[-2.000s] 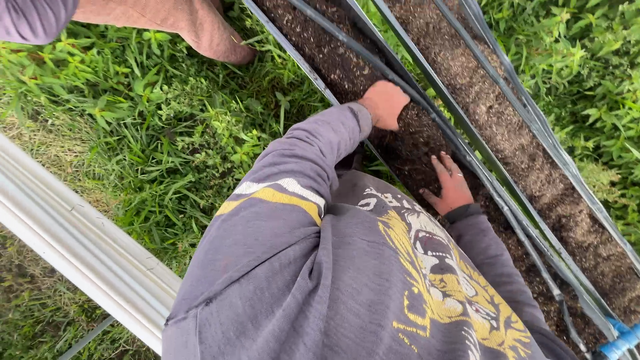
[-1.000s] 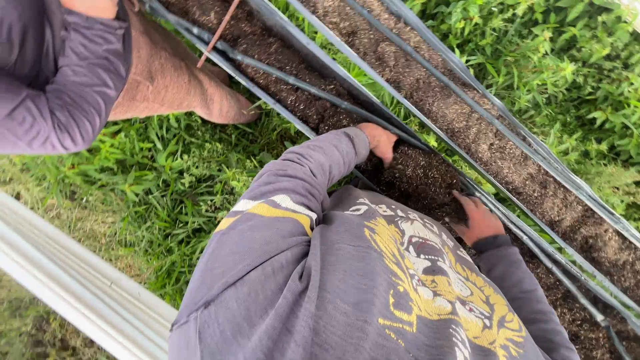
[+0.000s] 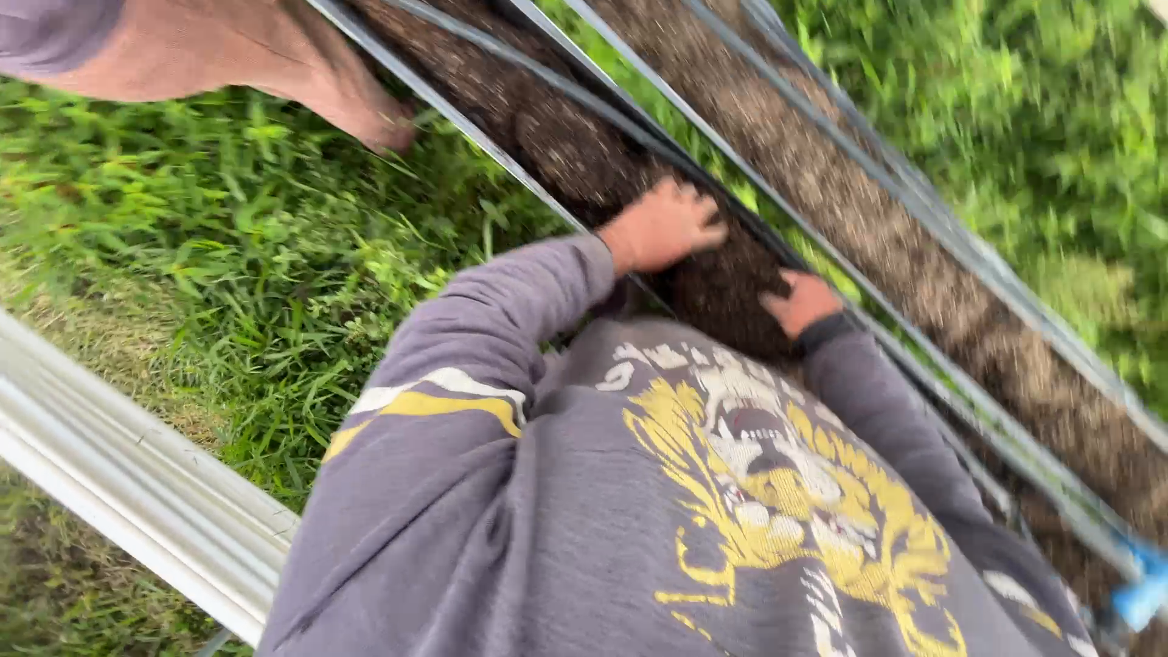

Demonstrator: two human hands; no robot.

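Dark loose soil (image 3: 730,297) fills a long narrow trough with thin metal edges, running diagonally in front of my body. My left hand (image 3: 664,226) lies over this soil with its fingers apart, slightly blurred. Nearer the trough's right-hand edge, my right hand (image 3: 803,303) touches the soil with thumb and fingers apart; a dark band circles its wrist. Neither hand shows anything held, though some fingertips are hidden or blurred. A dark drip hose (image 3: 566,87) runs along the trough, just beyond the hands.
Another person's trouser leg (image 3: 301,68) and sleeve (image 3: 55,32) are at upper left. A second soil-filled trough (image 3: 876,201) runs parallel on the right. White metal channels (image 3: 137,474) lie at lower left. Grass (image 3: 301,210) borders the trough, and a blue fitting (image 3: 1141,584) sits at lower right.
My hands are nearer each other than one second ago. The thin brown rod and the other person's forearm, seen at upper left then, are out of view.
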